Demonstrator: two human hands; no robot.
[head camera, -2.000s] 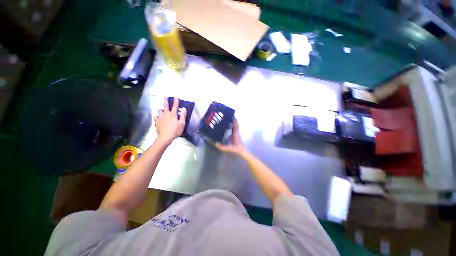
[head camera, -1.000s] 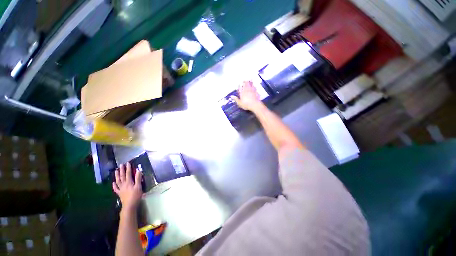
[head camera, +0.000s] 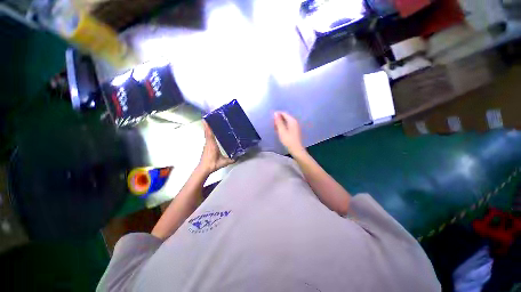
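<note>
A black glossy product box (head camera: 233, 128) is held close to my chest, over the table's near edge. My left hand (head camera: 212, 149) grips it from its left and lower side. My right hand (head camera: 289, 132) is to the right of the box, apart from it, with its fingers loosely curled; it is slightly blurred and I see nothing in it. Two more black product boxes (head camera: 141, 93) with red and white print stand side by side at the table's left end.
The shiny metal table (head camera: 320, 102) runs across the front. Larger black boxes (head camera: 337, 20) stand at the far right. A white box (head camera: 379, 97) lies at the right edge. A blue tape dispenser (head camera: 149, 179), a black fan (head camera: 68, 171) and a yellow roll (head camera: 98, 39) are at the left.
My left hand has left the boxes at the left end and now holds a box near my chest. My right hand has come back from the boxes at the far right. The view has shifted.
</note>
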